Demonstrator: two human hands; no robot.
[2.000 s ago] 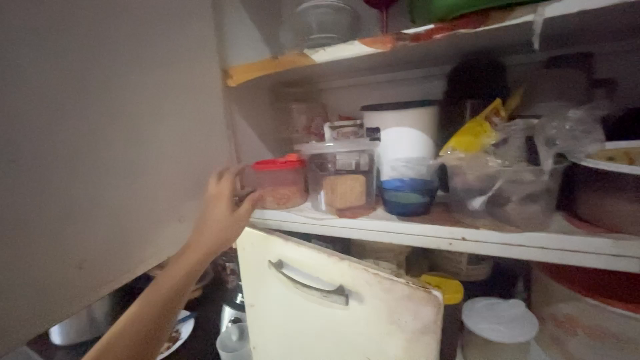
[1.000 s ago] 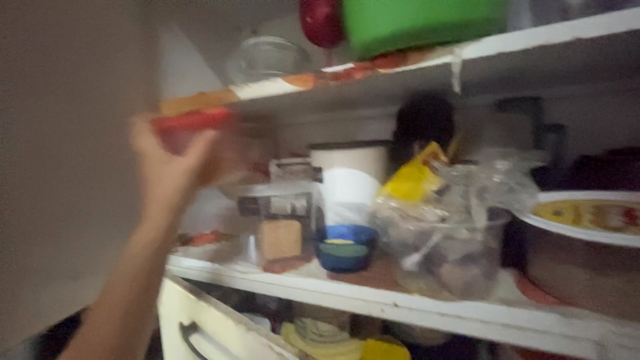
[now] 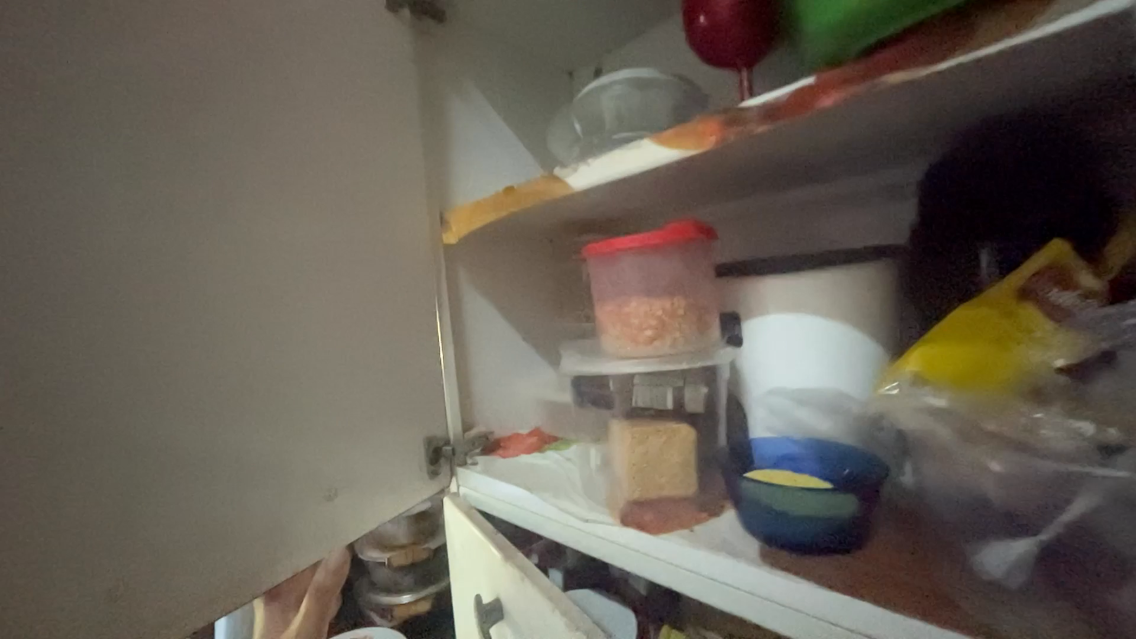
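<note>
Part of my left hand shows at the bottom left, below the raised cupboard door's lower edge. The door hides most of it, and I cannot tell whether it holds anything. My right hand is out of view. On the middle shelf, a clear plastic container with a red lid, partly filled with small orange-pink bits, stands on the pale lid of a clear container with crackers inside. Beside them are a blue bowl and a white canister with a dark lid.
The open upper door covers the left. A lower cream door juts out under the shelf edge. Glass bowls and a red goblet stand on the top shelf. Plastic bags fill the right side.
The red-lidded container, held in my left hand one second ago, now stands on the cracker container; two seconds ago it stood on the shelf. My left hand has let go and moved down. The view has shifted.
</note>
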